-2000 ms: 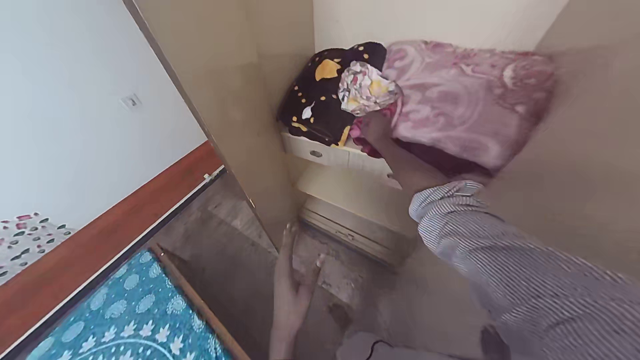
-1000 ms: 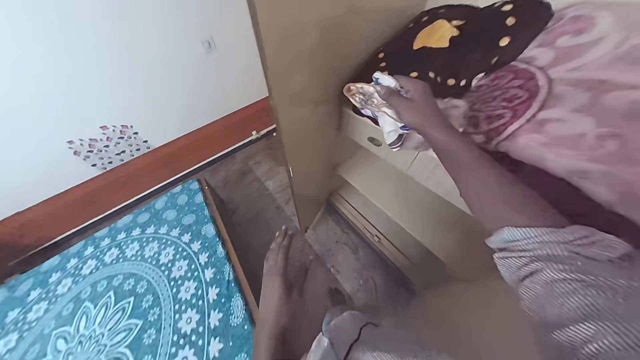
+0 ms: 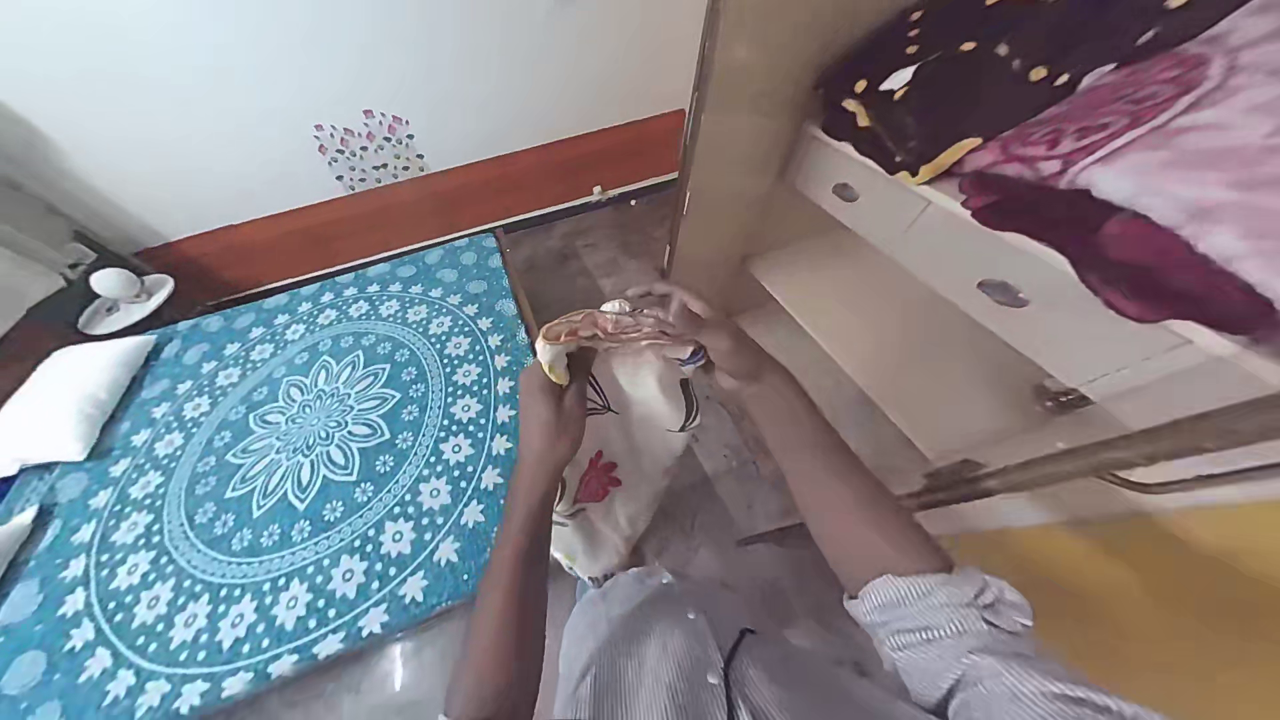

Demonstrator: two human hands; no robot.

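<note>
A cream cloth with a red flower print (image 3: 625,440) hangs between my hands in front of my body, its top edge gathered. My left hand (image 3: 555,405) grips the gathered edge at its left end. At the right end, my right hand (image 3: 715,335) holds the same edge, with some fingers spread above it. The lower part of the cloth hangs down to my striped shirt. What kind of cloth item it is, I cannot tell.
A bed with a blue patterned bedspread (image 3: 320,430) and a white pillow (image 3: 75,400) is on the left. At right, an open cupboard holds a black patterned cloth (image 3: 960,80) and a pink blanket (image 3: 1200,150) above small drawers (image 3: 930,235).
My right hand has come away from the cupboard shelf with the cloth, which now hangs down. My left hand, earlier holding nothing, grips it too. The view has swung left toward the bed.
</note>
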